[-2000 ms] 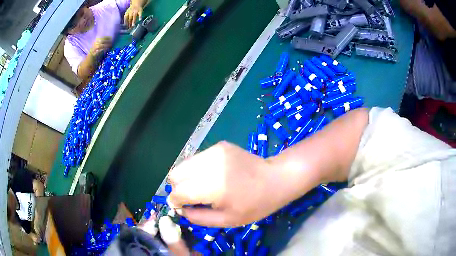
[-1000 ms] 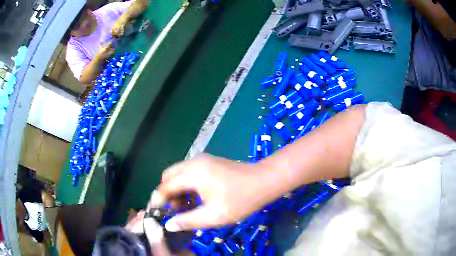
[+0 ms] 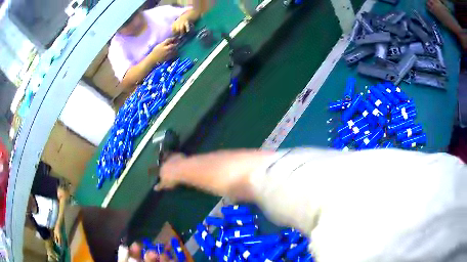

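My right hand [image 3: 171, 171] is stretched over the dark green belt [image 3: 205, 138], small and blurred. A dark fan body with a pale, shiny top [image 3: 164, 139] lies right at its fingers; whether they grip it is unclear. My left hand [image 3: 139, 253] shows only as fingertips, one white-capped, cut off by the bottom edge beside blue cells in the carton [image 3: 79, 238]. Its grip is hidden. Blue battery cells [image 3: 238, 230] lie below my right forearm, and another heap of blue cells [image 3: 376, 115] lies beyond it on the bench.
Grey plastic housings [image 3: 397, 48] are piled at the upper right. A pale rail [image 3: 294, 115] edges the belt. A dark piece and a blue cell [image 3: 234, 86] lie on the belt farther up. A person in light purple [image 3: 143, 43] works opposite beside a long heap of cells [image 3: 141, 115].
My right hand has moved from beside my left hand out over the belt. The dark fan head at the bottom near my left hand no longer shows there. The view has shifted left.
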